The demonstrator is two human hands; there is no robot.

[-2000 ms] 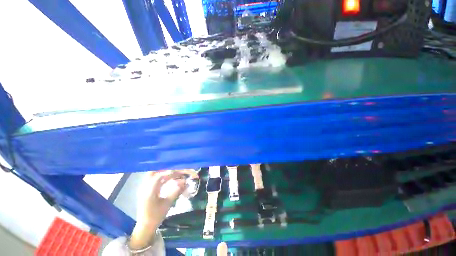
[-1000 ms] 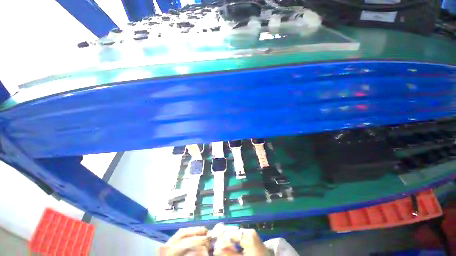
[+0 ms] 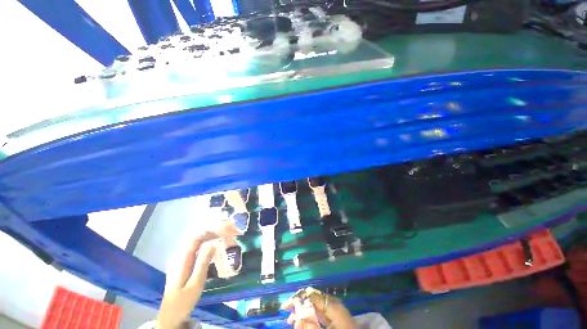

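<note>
My left hand [image 3: 190,266] reaches over the lower shelf from the left. Its fingers are on a smartwatch [image 3: 233,257] with a dark face and pinkish strap. My right hand [image 3: 328,311] is at the bottom edge, partly cut off, its fingers closed around a small pale thing too blurred to name. Several smartwatches lie lengthwise on the green lower shelf [image 3: 386,254]: one with a long pale strap [image 3: 268,217] in the middle, others behind, with pale or pinkish straps, their far ends hidden by the beam.
A thick blue beam [image 3: 257,135] crosses above the lower shelf. The upper shelf holds a clear plate [image 3: 335,63] with small dark parts and a black box [image 3: 489,19]. Orange-red trays are at lower right [image 3: 492,262] and lower left [image 3: 80,311]. Dark boxes stand on the lower shelf's right.
My hands were together at the bottom edge. My left hand has moved up and left to the shelf with a smartwatch; my right hand has stayed low. The view has shifted slightly.
</note>
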